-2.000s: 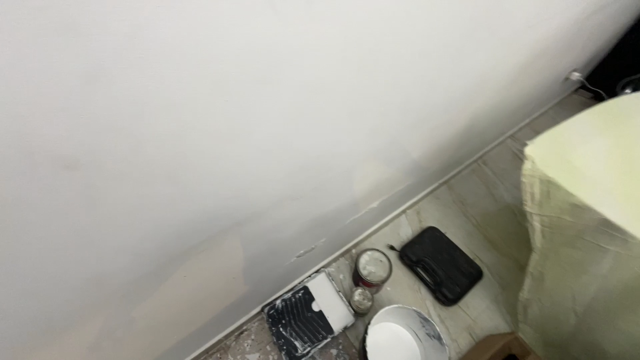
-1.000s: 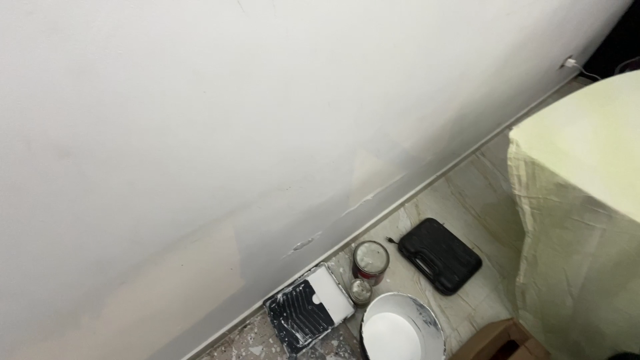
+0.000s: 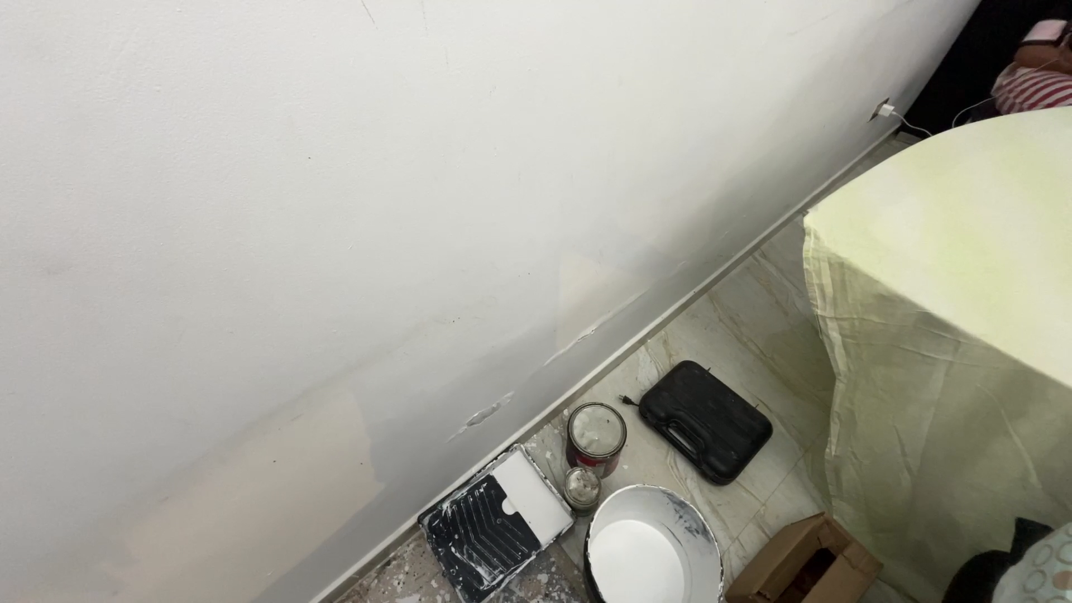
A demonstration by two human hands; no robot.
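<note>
Neither of my hands shows in the head view. A black paint tray (image 3: 486, 536) streaked with white paint lies on the floor against the baseboard, with white paint at its upper right end. To its right is a bucket (image 3: 712, 536) with white paint inside. Two lidded containers, a larger paint can (image 3: 596, 431) and a small jar (image 3: 581, 488), stand between the tray and the wall side. A black plastic case (image 3: 705, 421) with a handle lies flat on the tiles.
The white wall (image 3: 335, 167) has patchy areas and a damaged strip (image 3: 486, 414) low down. A table under a pale green cloth (image 3: 930, 402) stands at right. An open cardboard box (image 3: 775, 553) is at bottom right. A white plug (image 3: 886, 110) sits in a wall outlet; part of a person (image 3: 1043, 59) shows at upper right.
The view has shifted slightly, bringing more of the cardboard box and the upper right corner into sight. The tray, cans, bucket and case stay in the same arrangement.
</note>
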